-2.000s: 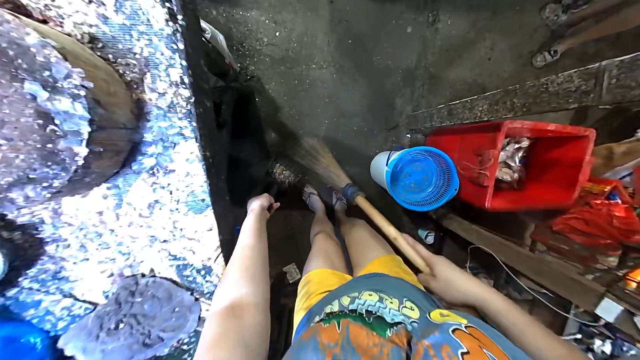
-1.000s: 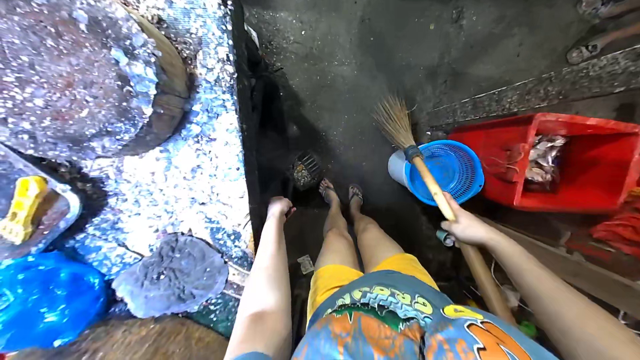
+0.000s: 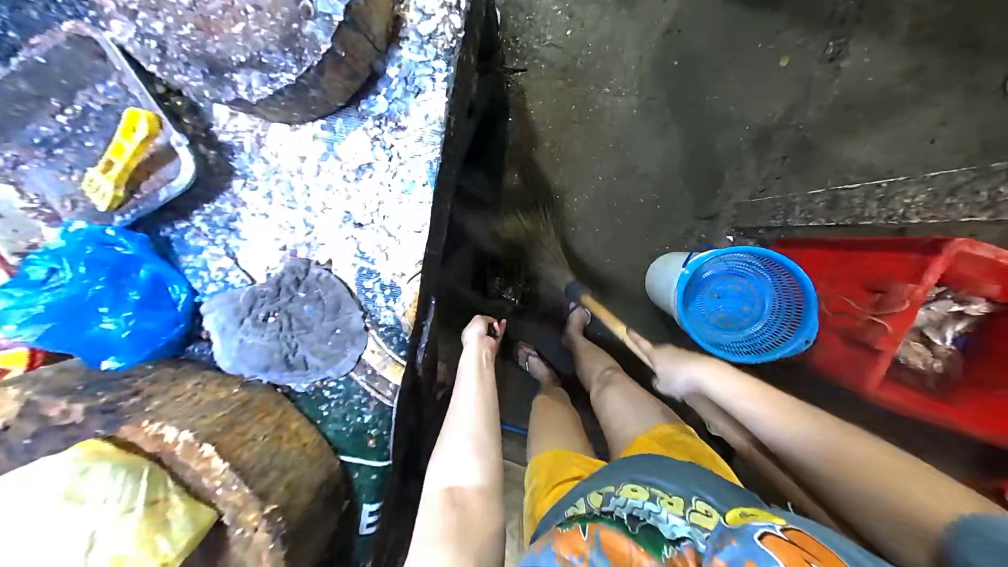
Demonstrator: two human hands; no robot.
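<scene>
My right hand point(image 3: 673, 368) is closed around the light wooden handle of a broom point(image 3: 606, 316). The broom's bristles fan out, blurred, over the dark wet floor, up and left of my sandalled feet. My left hand point(image 3: 483, 335) is at the dark edge of the table, its fingers curled around something thin and dark that leads down into shadow; what it is cannot be made out. Just beyond that hand, beside the bristles, a dark container with some debris point(image 3: 505, 285) lies low on the floor, partly lost in shadow and blur.
Left, a scale-covered table point(image 3: 339, 181) bears round chopping blocks point(image 3: 315, 79), a tray point(image 3: 185, 161) with a yellow brush point(image 3: 122, 157), a blue plastic bag point(image 3: 98, 295) and a grey cloth point(image 3: 285, 323). Right stand a blue basket point(image 3: 744, 303), a white bucket point(image 3: 665, 279) and a red bin point(image 3: 850, 315).
My right hand has brought the broom down and left, from beside the blue basket to the floor near the dark container. My left hand stays near the table edge. The view has shifted.
</scene>
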